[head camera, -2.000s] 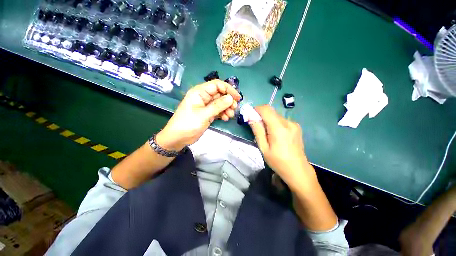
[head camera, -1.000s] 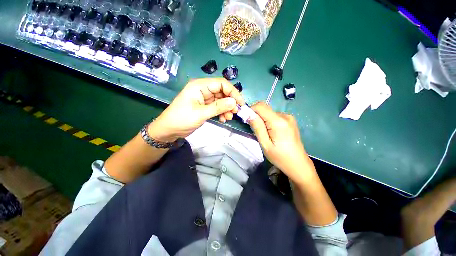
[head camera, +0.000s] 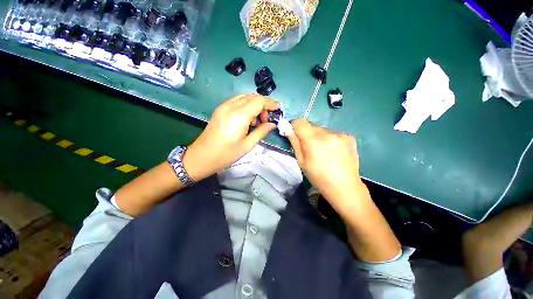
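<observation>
My left hand (head camera: 231, 134) holds a black plastic housing (head camera: 274, 116) in its fingertips at the table's near edge. My right hand (head camera: 327, 153) pinches a small white scrap (head camera: 284, 126), which touches or almost touches the housing. Whether anything tiny is under the scrap is hidden. Two black housings (head camera: 265, 80) lie close together just beyond my fingers. Another black housing (head camera: 235, 66) lies to their left. One more black housing (head camera: 319, 73) lies at the pale seam, and one with a whitish face (head camera: 335, 98) lies right of the seam.
A blister tray (head camera: 125, 44) with black parts is at upper left. An open bag of brass parts (head camera: 274, 26) is at top centre. Crumpled white paper (head camera: 428, 97), a second white tissue (head camera: 497, 75), a desk fan (head camera: 524, 55) and a white cable (head camera: 514, 178) are right. Another person's arm (head camera: 497, 242) shows at lower right.
The black housing between my fingertips now shows clearly. Two loose housings beyond my hands now lie close together. Tray, bag and papers appear higher and further left in the view.
</observation>
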